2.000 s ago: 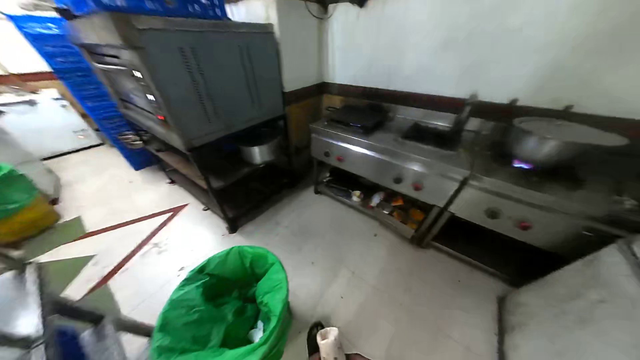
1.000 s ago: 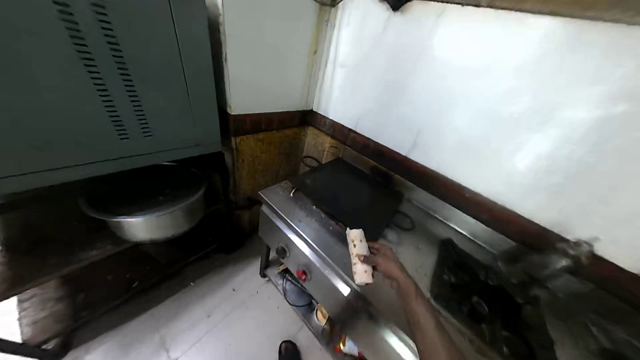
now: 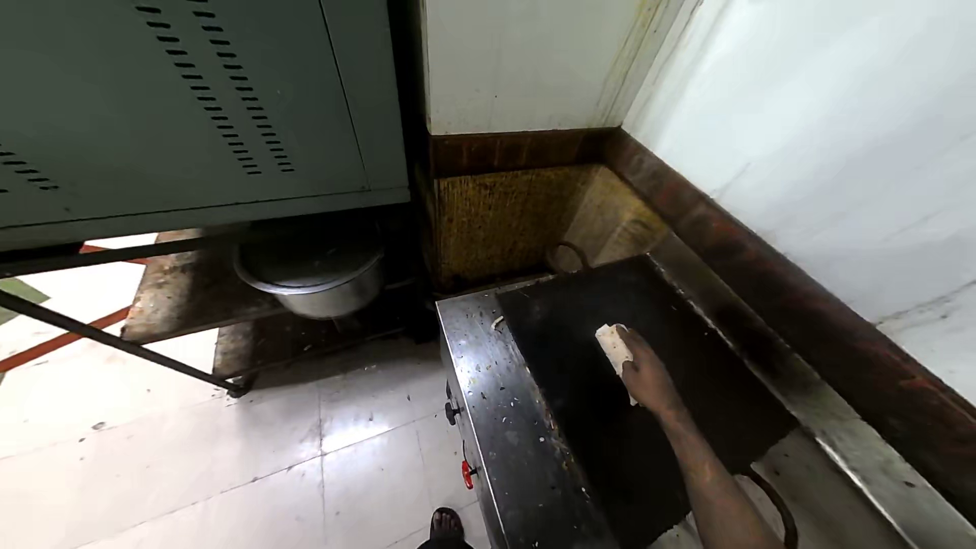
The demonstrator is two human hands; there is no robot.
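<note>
My right hand [image 3: 644, 371] grips a pale, elongated item [image 3: 614, 351], perhaps a rolled flatbread or folded cloth; which one I cannot tell. Both are over the black flat griddle plate [image 3: 564, 366], and the item appears to lie against its surface. The plate rests on a stainless steel stove counter [image 3: 488, 374] strewn with small crumbs, and has a curved metal handle at each end. On the counter's front are a black knob [image 3: 451, 413] and a red knob [image 3: 467, 474]. My left hand is out of the frame.
A grey vented metal cabinet [image 3: 229, 99] stands at upper left on a dark frame. Under it, a large steel pot [image 3: 328, 293] sits on a shelf. Stained tiled walls [image 3: 518, 221] meet behind the griddle. My sandalled foot [image 3: 445, 524] is on the tiled floor [image 3: 267, 457].
My right hand, with the pale item in it, has moved from above the griddle's near edge to over the middle of the plate. The view has come closer to the griddle.
</note>
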